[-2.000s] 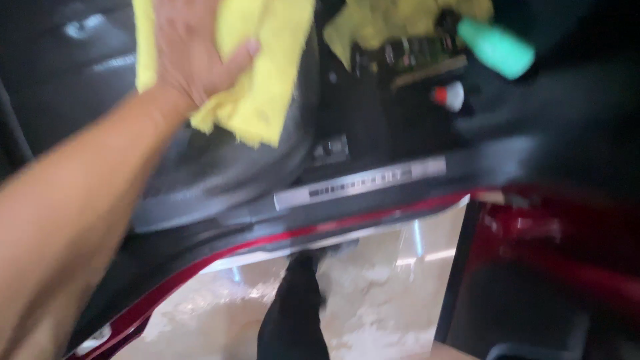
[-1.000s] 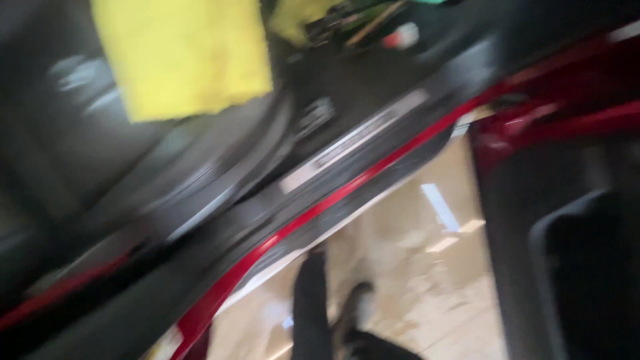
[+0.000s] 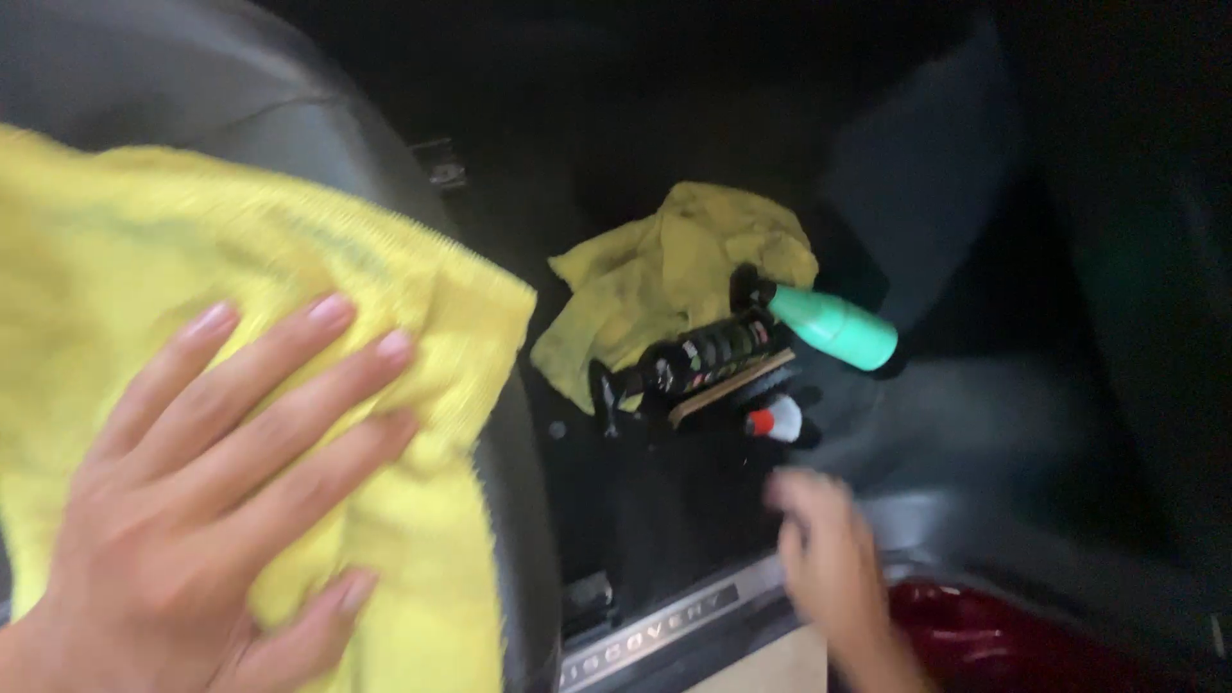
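Note:
My left hand [image 3: 221,500] lies flat, fingers spread, on a yellow microfiber cloth [image 3: 385,250] over a dark car seat [image 3: 289,87]. Blurred, my right hand [image 3: 828,558] hangs above the door sill with its fingers partly curled; nothing shows in it. Beyond it on the dark footwell floor are a small brush with white bristles and a red band [image 3: 776,421], a wooden-backed brush [image 3: 731,387], a black spray bottle [image 3: 707,356] and a green bottle with a black top [image 3: 835,327]. A second, crumpled yellow cloth [image 3: 683,255] lies behind the bottles.
A metal sill plate [image 3: 654,635] with lettering runs along the door opening. Dark red bodywork [image 3: 982,635] is at the lower right. The seat's side bolster [image 3: 520,520] borders the footwell on the left.
The view has swung toward the footwell. My right hand has come into view over the sill. My left hand, out of sight one second ago, shows again on the yellow cloth.

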